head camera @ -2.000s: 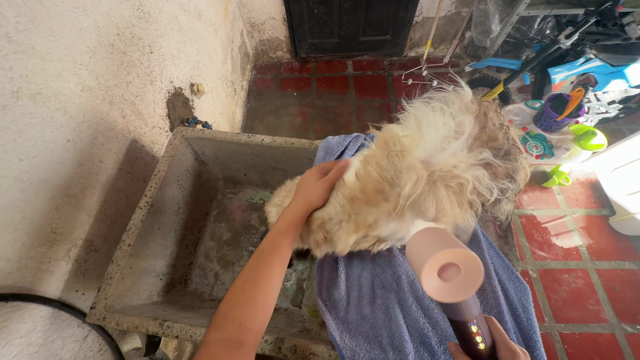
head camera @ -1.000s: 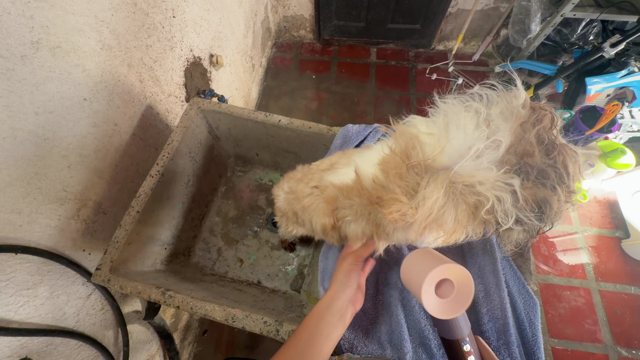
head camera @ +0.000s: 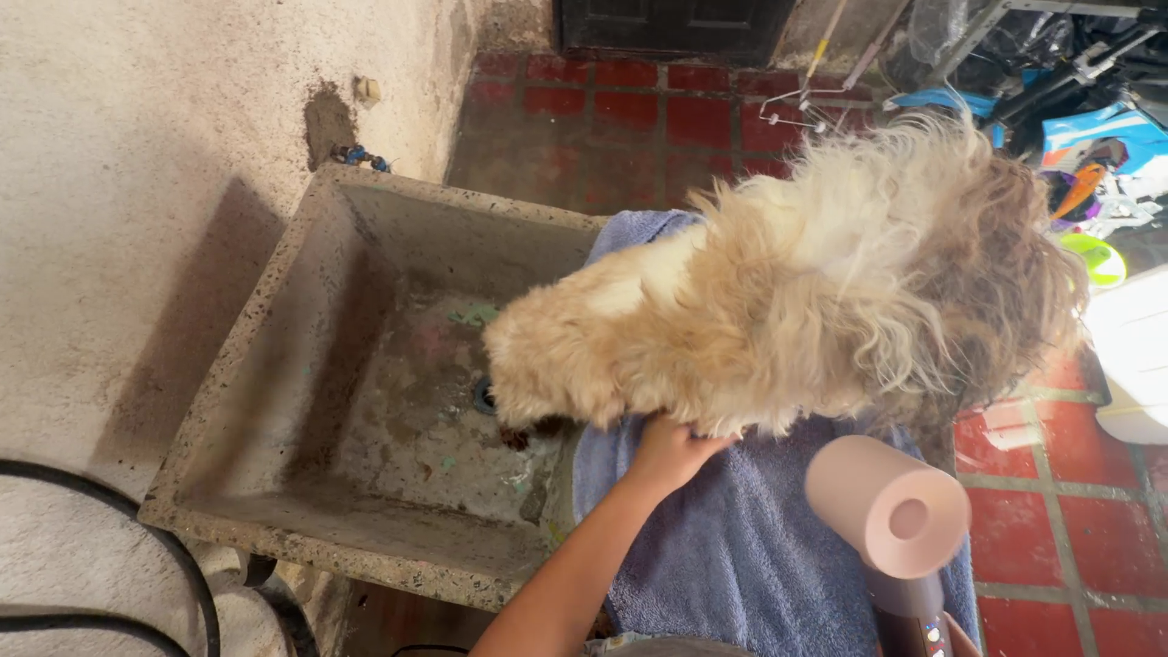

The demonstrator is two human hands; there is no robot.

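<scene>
A long-haired tan and white dog (head camera: 757, 301) stands on a blue towel (head camera: 721, 538), its rear end over the edge of a concrete sink (head camera: 429, 365). My left hand (head camera: 675, 452) reaches under the dog's belly, its fingertips partly hidden by the fur; whether they grip is unclear. A pink hair dryer (head camera: 885, 511) is held near the dog's side at the lower right. Of my right hand (head camera: 960, 639), only a sliver shows behind the dryer's dark handle at the bottom edge.
A black hose (head camera: 119, 502) curves along the wall at the left. A blue tap (head camera: 360, 157) is beyond the sink's far corner. Red tiles (head camera: 1022, 538) cover the floor. A green and white plastic item (head camera: 1095, 260) and a white container (head camera: 1136, 356) stand at the right.
My left hand has moved from the dog's back to under its belly. The dryer nozzle, earlier against the fur, is now a little apart from it.
</scene>
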